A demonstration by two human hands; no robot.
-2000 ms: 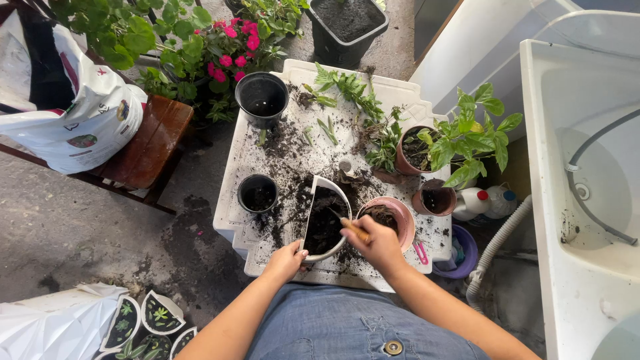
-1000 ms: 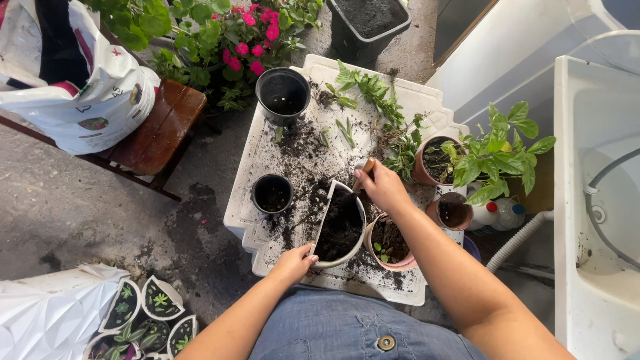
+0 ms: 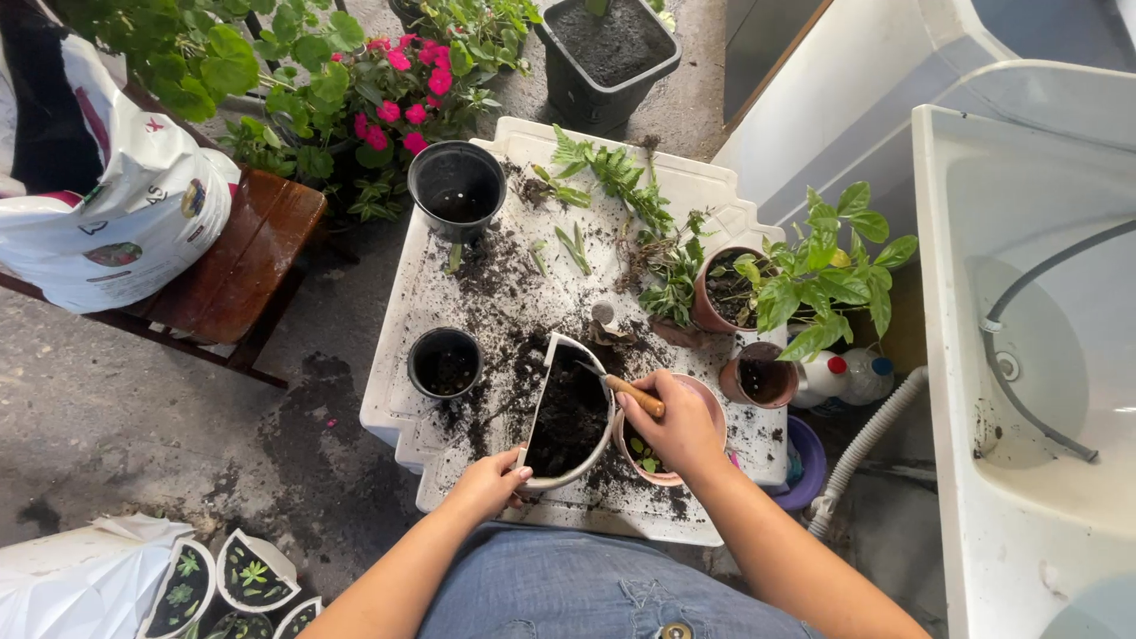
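A white half-round planter (image 3: 579, 470) with dark soil (image 3: 564, 413) stands at the near middle of a soil-strewn white plastic table (image 3: 524, 302). My left hand (image 3: 490, 484) grips its lower left corner. In my right hand (image 3: 679, 422) is the wooden handle of a small garden tool (image 3: 639, 395); its metal end reaches over the soil by the planter's upper right rim. Beneath my right hand, partly hidden, sits a pink pot (image 3: 717, 413) with a small seedling. Left of the planter stands a small black pot (image 3: 445, 363), with a larger black pot (image 3: 457, 191) farther back.
Uprooted fern fronds (image 3: 617, 177) lie at the back. A terracotta-coloured pot (image 3: 706, 297) with a leafy plant and a smaller brown pot (image 3: 759, 377) stand right. A white soil bag (image 3: 151, 213) rests on a wooden bench (image 3: 240, 257). A white sink (image 3: 941, 355) is at right.
The tool and my right hand have gone from low in the planter, to its far edge, then back to its right rim. My left hand stays at the planter's corner.
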